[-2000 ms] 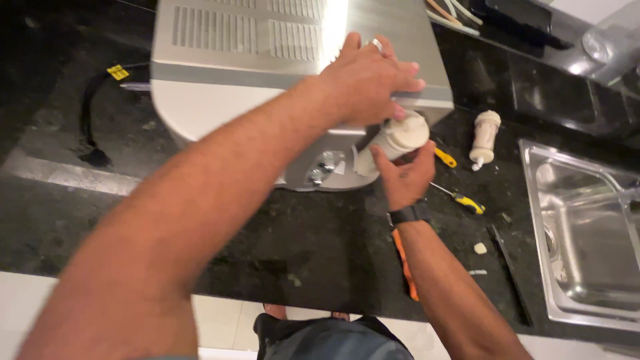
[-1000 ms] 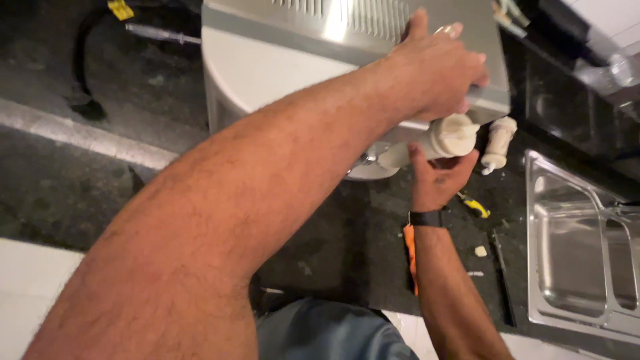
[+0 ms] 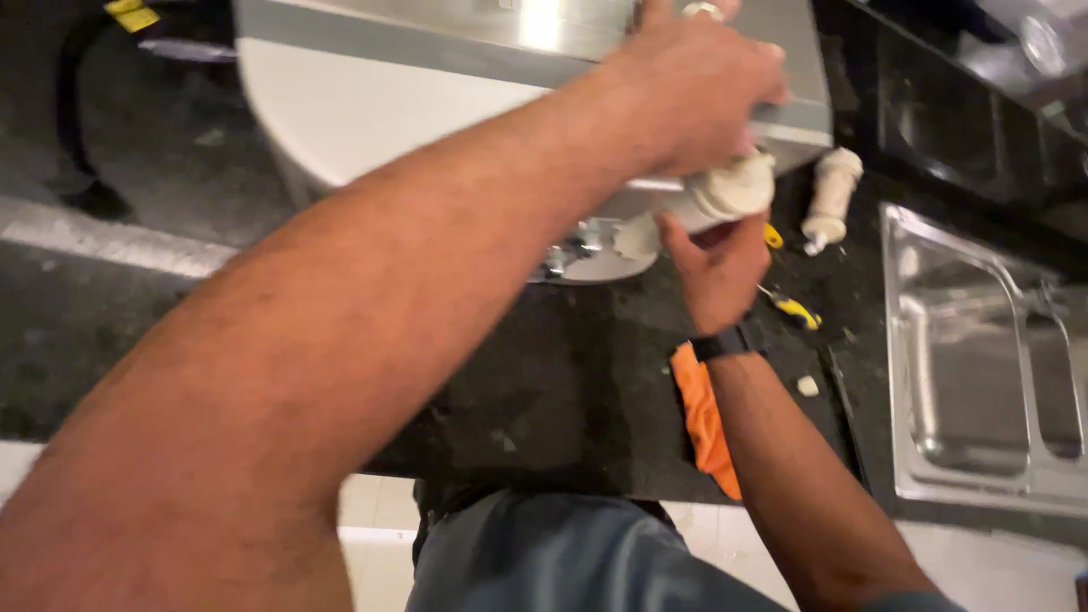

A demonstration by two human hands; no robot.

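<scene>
A white cylindrical filter cartridge [image 3: 714,204] juts at a slant from the end of a white-and-grey appliance [image 3: 382,110] with a metal panel. My right hand [image 3: 722,263], with a black watch on its wrist, grips the cartridge from below. My left hand [image 3: 705,93] lies across the appliance's edge just above the cartridge's ribbed end; it wears a ring, and blur hides what its fingers hold. Metal fittings [image 3: 569,251] show on the appliance beside the cartridge. Another white cartridge [image 3: 831,200] lies on the dark countertop to the right.
A steel sink [image 3: 892,340] is set in at the right. Near my right forearm are an orange cloth [image 3: 705,425], a yellow-handled screwdriver [image 3: 797,313], a small white piece [image 3: 807,387] and a thin black strip [image 3: 844,416]. A black cable [image 3: 68,110] with a yellow tag [image 3: 132,14] lies left.
Both hands stay at the cartridge and the appliance's end. My left hand's fingers have shifted slightly. The view has moved somewhat between frames.
</scene>
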